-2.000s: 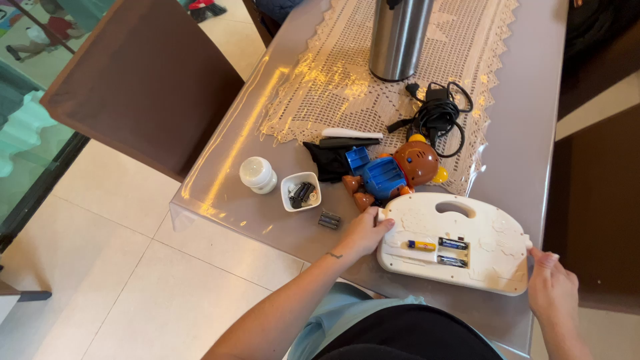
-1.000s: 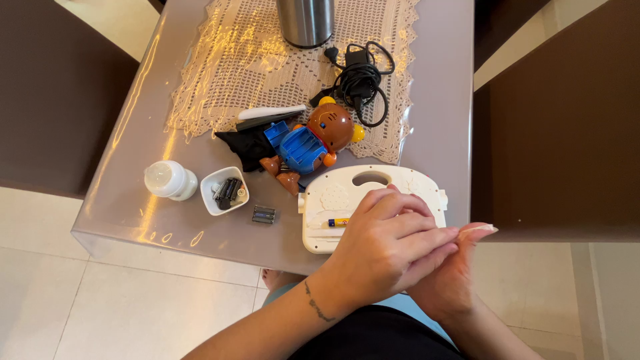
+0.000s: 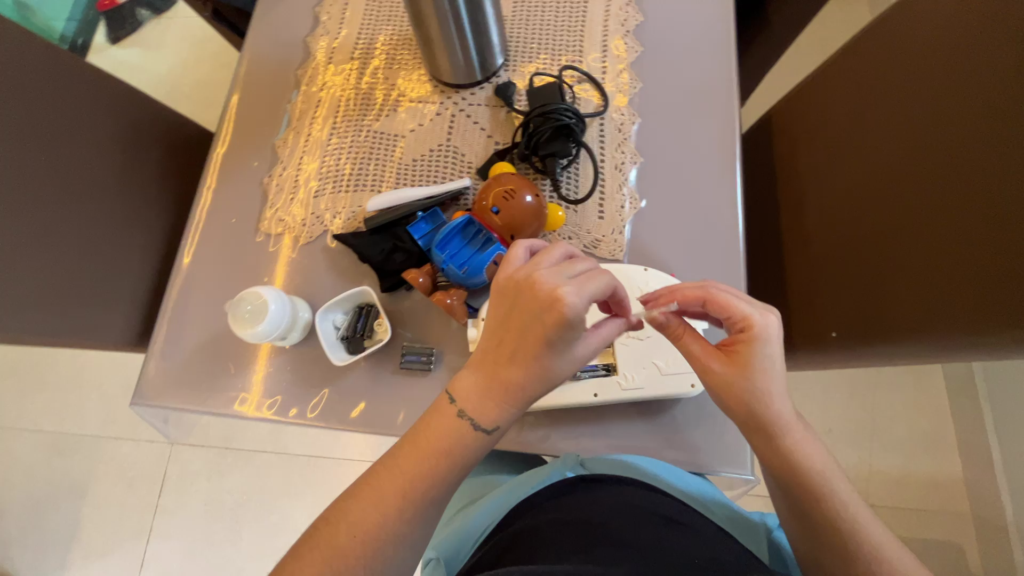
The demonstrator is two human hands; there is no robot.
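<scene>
Both hands pinch a small whitish piece (image 3: 658,312) between their fingertips; what it is I cannot tell. My left hand (image 3: 552,308) and my right hand (image 3: 720,344) meet just above a white plastic toy (image 3: 632,388), which lies with its battery side up. Batteries (image 3: 596,371) show in its compartment, partly hidden by my left hand. Beyond it lies a brown toy figure (image 3: 512,204) with its blue battery compartment (image 3: 468,250) exposed. A few loose batteries (image 3: 418,357) rest on the table, beside a square white bowl (image 3: 320,324) that holds several more.
A white-capped jar (image 3: 268,316) stands left of the bowl. Behind are a black cloth pouch (image 3: 380,256), a white flat object (image 3: 416,194), a coiled black power cable (image 3: 552,132) and a steel flask (image 3: 460,40) on a crocheted runner (image 3: 352,120). Brown chairs (image 3: 896,200) flank the table (image 3: 688,168).
My hands have gone from the white toy's two ends to being together above it, and now hold a small piece between them. The view has shifted.
</scene>
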